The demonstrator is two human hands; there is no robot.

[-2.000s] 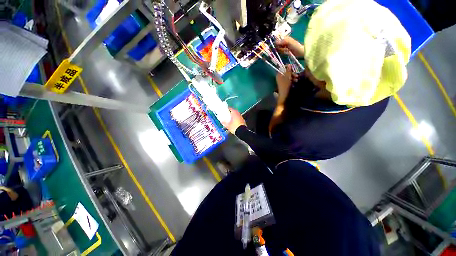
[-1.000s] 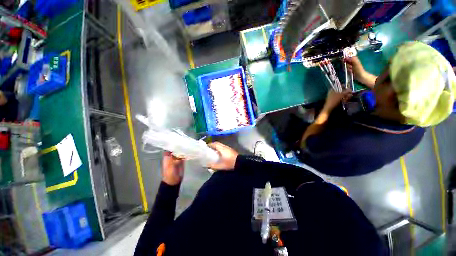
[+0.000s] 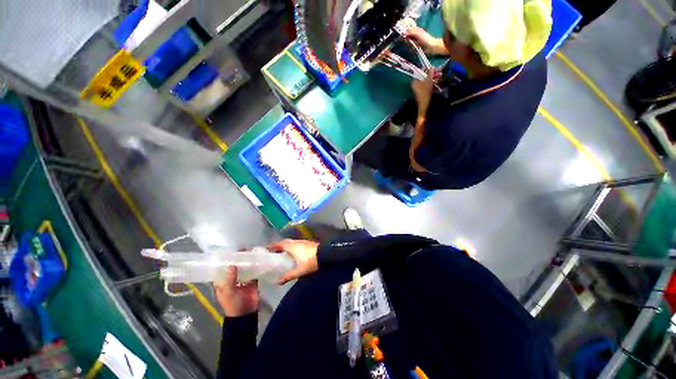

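A long white wire bundle (image 3: 200,268), partly wrapped in something translucent, lies across both hands in front of my body, with loose strands at its left end. My left hand (image 3: 237,293) is around the middle of the bundle from below. My right hand (image 3: 296,259) holds its right end. The fingers are partly hidden by the bundle.
A blue tray (image 3: 337,185) of cut leads sits on the green bench corner ahead. A seated person (image 3: 474,141) holds thin leads at a bench machine. A green bench (image 3: 81,274) with a blue bin (image 3: 46,274) is at left. A yellow sign (image 3: 113,78) hangs upper left.
At first only one hand showed, on the bundle beside the blue tray. The bundle has since come back towards my body and both hands hold it. The view has shifted.
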